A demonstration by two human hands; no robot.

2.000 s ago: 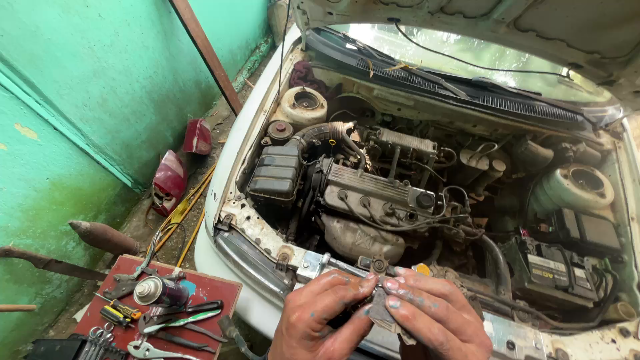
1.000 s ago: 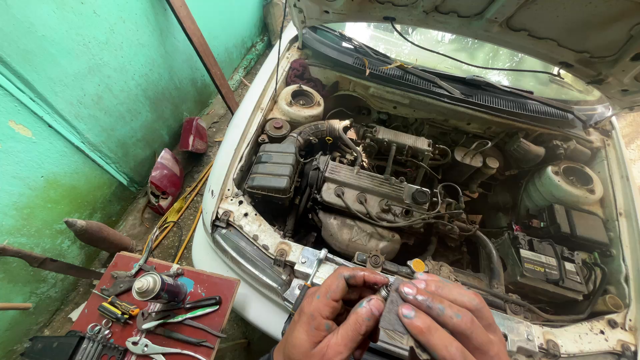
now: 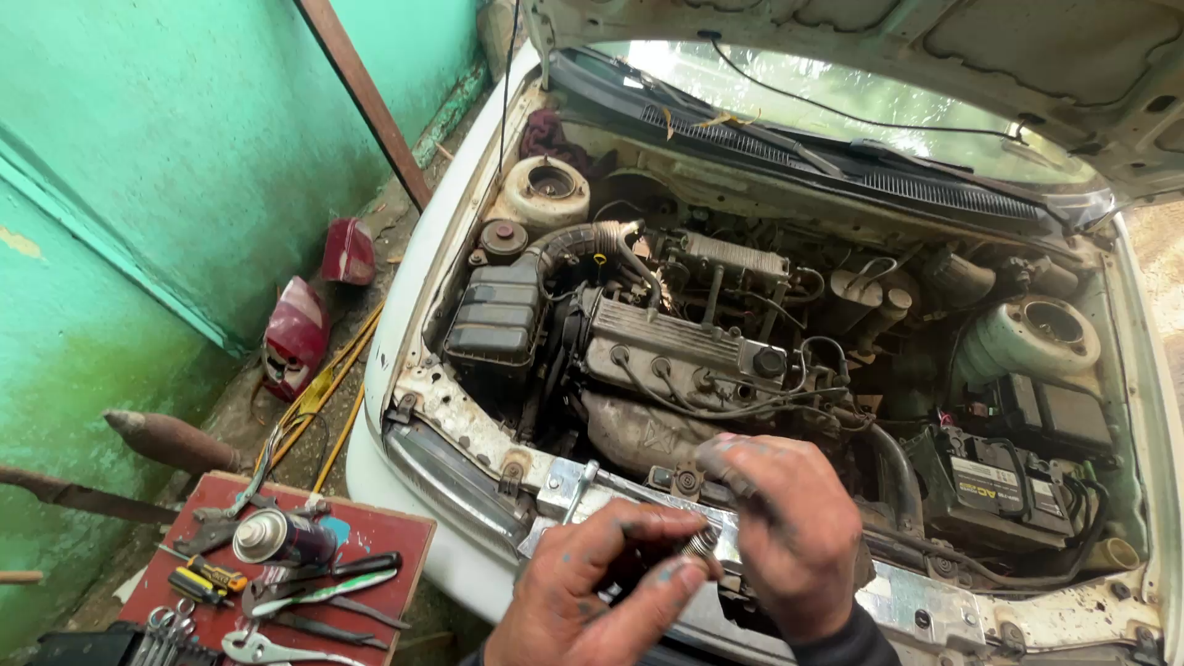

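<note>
My left hand (image 3: 606,587) pinches a small threaded metal part (image 3: 700,544), which looks like the end of a spark plug, between thumb and fingers. Just to its right is my right hand (image 3: 800,527), raised with its fingers bent; whether they hold anything is hidden. Both hands are over the front edge of a white car's open engine bay. Behind them lies the engine's ribbed valve cover (image 3: 661,338), with plug leads (image 3: 661,370) running into it. The exhaust manifold's heat shield (image 3: 643,430) sits below the cover.
A red board (image 3: 416,536) at the lower left carries a spray can (image 3: 282,538), screwdrivers (image 3: 208,575), slip-joint pliers (image 3: 277,649) and wrenches (image 3: 162,634). A battery (image 3: 994,490) sits at the right of the bay. The raised hood (image 3: 925,46) hangs overhead; a green wall (image 3: 185,139) stands left.
Both hands were together around a small part and a grey piece of abrasive paper or cloth. My right hand has come away from the part, which stays in my left hand.
</note>
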